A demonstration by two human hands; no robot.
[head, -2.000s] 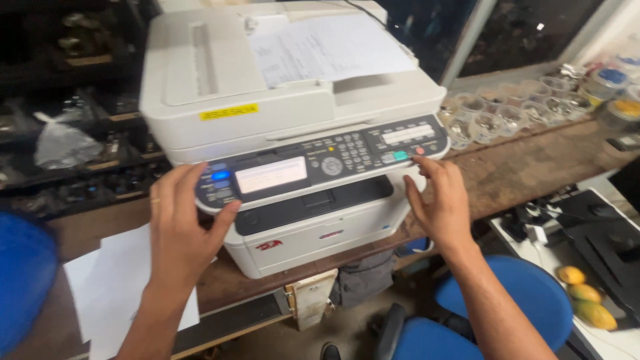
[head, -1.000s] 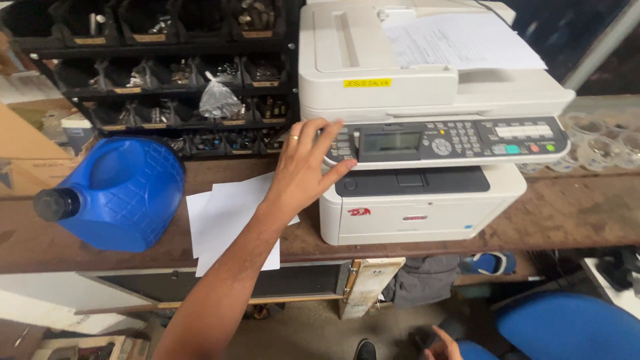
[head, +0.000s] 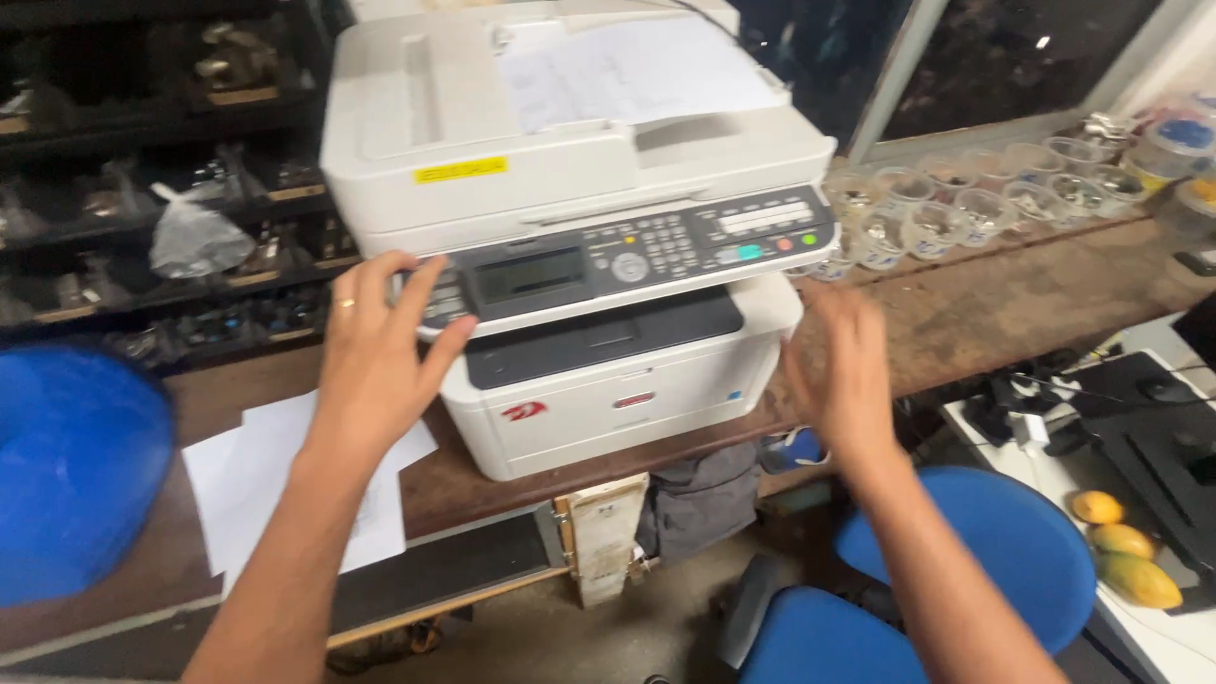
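A white multifunction printer [head: 608, 418] stands on the brown wooden bench, with a printed sheet [head: 636, 71] lying in its top feeder. My left hand [head: 385, 351] rests with spread fingers at the left end of the dark control panel [head: 617, 256], touching its left keys and edge. The panel's display [head: 529, 274] looks dark. Beside the printer's right side is my right hand [head: 841, 351], blurred, fingers bent and pointing up; whether it touches the casing is unclear. I see nothing held in either hand. White papers [head: 285, 475] lie on the bench beneath my left forearm.
A blue plastic container [head: 81, 475] stands at the left, below black parts bins [head: 161, 237] with a plastic bag. Clear cups of small parts [head: 936, 228] line the bench at right. Blue chairs [head: 978, 541] and a white table with yellow-orange fruits [head: 1135, 575] are at lower right.
My right hand has risen from low in the view to beside the printer. Since two seconds ago, the display has gone from lit to dark. The view has shifted right since one second ago.
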